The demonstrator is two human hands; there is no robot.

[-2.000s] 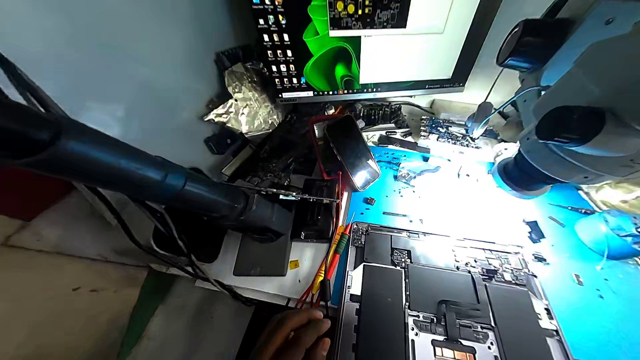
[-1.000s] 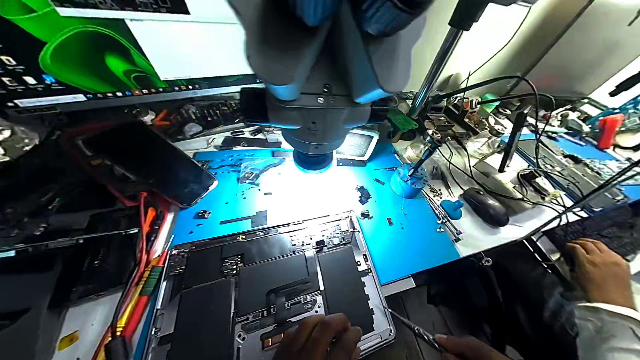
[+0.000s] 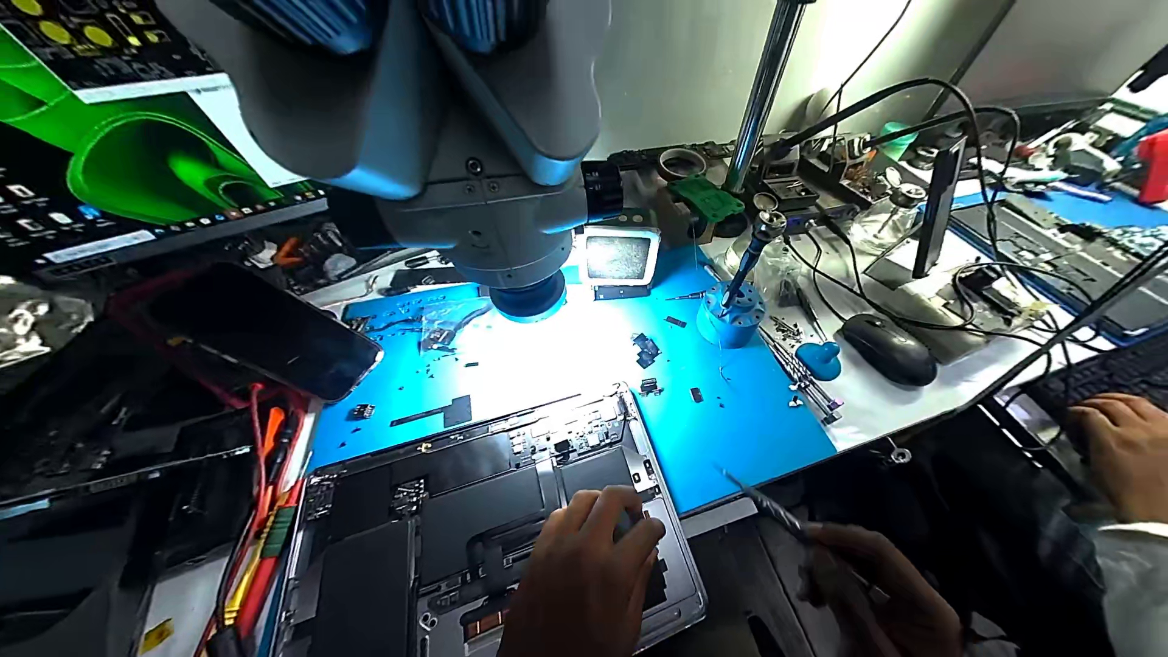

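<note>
An opened laptop [image 3: 474,511], its batteries and circuit board exposed, lies at the near edge of a blue work mat [image 3: 730,429]. My left hand [image 3: 584,575] rests over the laptop's lower right part, fingers bent; whether something small is under the fingertips is hidden. Right of the laptop, off the mat's front edge, my right hand [image 3: 867,584] holds a thin metal tool [image 3: 771,506], probably a screwdriver or tweezers, its tip pointing up and left. A stereo microscope [image 3: 493,219] stands over the mat behind the laptop, with bright light below it.
A phone [image 3: 265,328] and red and yellow cables [image 3: 265,547] lie left. Small dark parts [image 3: 646,349] dot the mat. A blue tool holder [image 3: 730,315], screwdrivers [image 3: 803,374] and a mouse [image 3: 887,349] stand right. Another person's hand [image 3: 1122,452] is at the far right. A monitor [image 3: 164,155] stands back left.
The view has swung far to the right since two seconds ago. My left hand, beside the laptop's left edge then, is now over its lower right part. The thin tool stays in my right hand since one second ago.
</note>
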